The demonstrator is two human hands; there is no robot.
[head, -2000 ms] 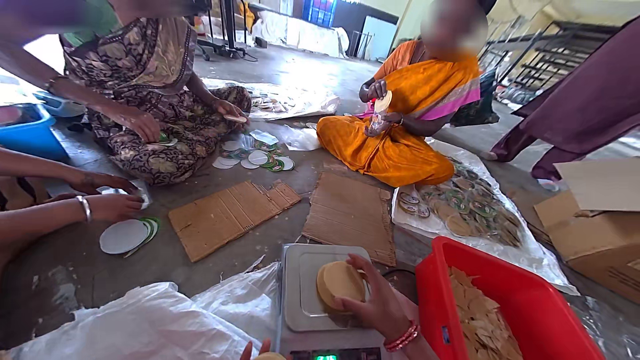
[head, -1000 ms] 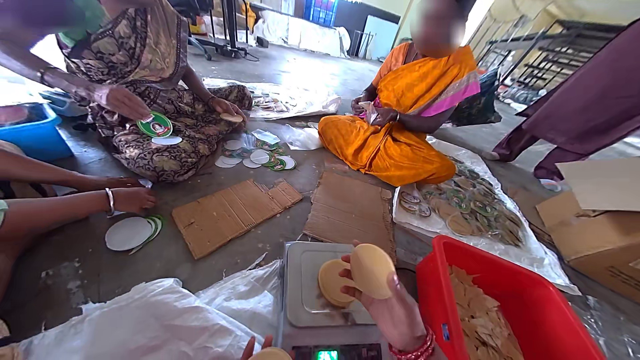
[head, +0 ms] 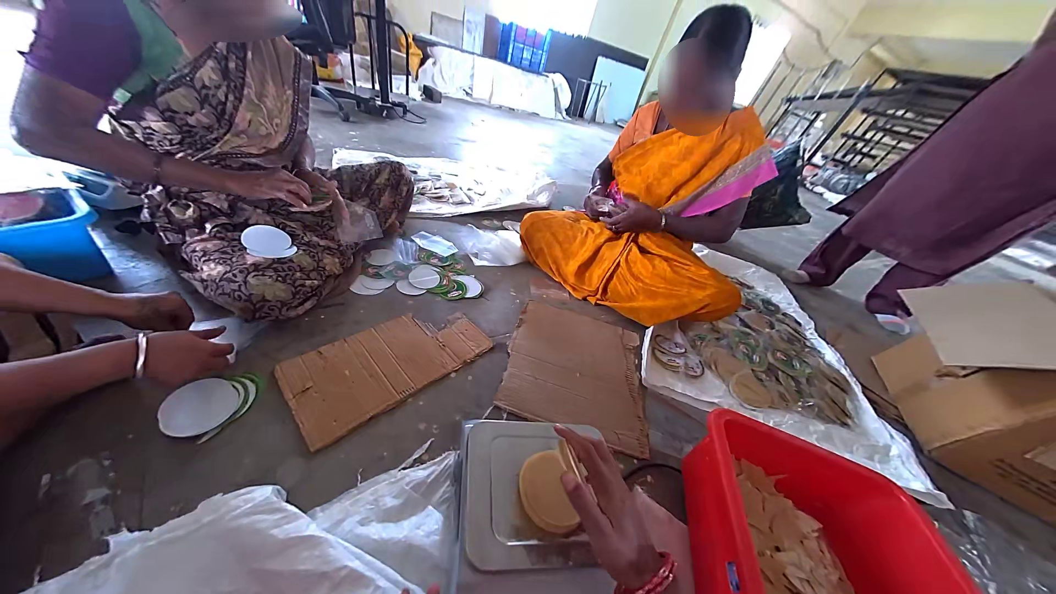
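Tan round discs (head: 544, 492) lie in a pile on the steel plate of a digital scale (head: 503, 544). Just right of the pile, my right hand (head: 609, 511), with a red bangle at the wrist, holds another tan disc (head: 571, 462) on edge between thumb and fingers. Of my left hand (head: 431, 589), only fingertips show at the bottom edge, so what it holds is hidden. The scale's display is out of view below.
A red plastic tub (head: 718, 495) with tan flat pieces stands right of the scale. Cardboard sheets (head: 577, 371) lie beyond it, a white plastic sheet (head: 223, 544) at left. Co-workers sit around; one person stands at right beside a cardboard box (head: 973, 396). Round labels (head: 198, 407) lie near a co-worker's hands.
My right hand, raised with a disc facing the camera a second ago, is now lower, beside the pile on the scale. The co-worker at left has lowered a green label to the lap.
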